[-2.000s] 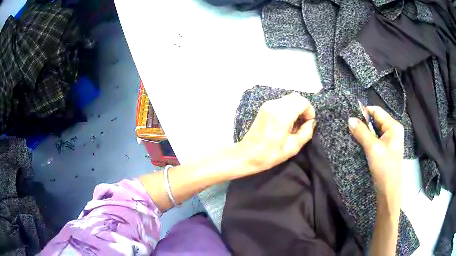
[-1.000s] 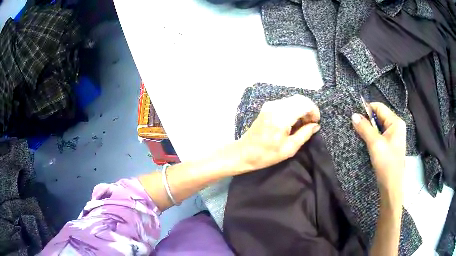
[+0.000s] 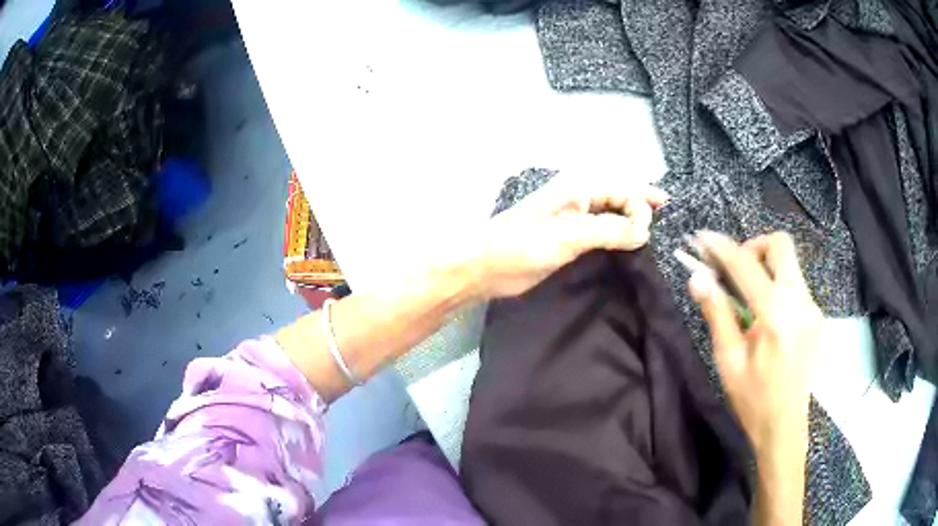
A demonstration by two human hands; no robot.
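Observation:
The jacket in work lies in front of me, with dark brown-black lining towards me and speckled grey tweed beyond and to the right. My left hand pinches the cloth where lining meets tweed, near the top of the lining. My right hand is just right of it over the tweed, slightly blurred, closed around small thread snips. The silver blades point up and left towards the left fingertips; a bit of green shows between the fingers. Any thread end is too fine to see.
More tweed jackets with dark lining are heaped at the far right of the white table. Left of the table edge are a red and orange stool, plaid garments in a blue bin and grey tweed cloth near the floor.
My right hand has moved left towards my left hand, its snips now closer to the left fingertips. My left hand has shifted slightly, its fingers flatter, and the lining has been drawn up a little.

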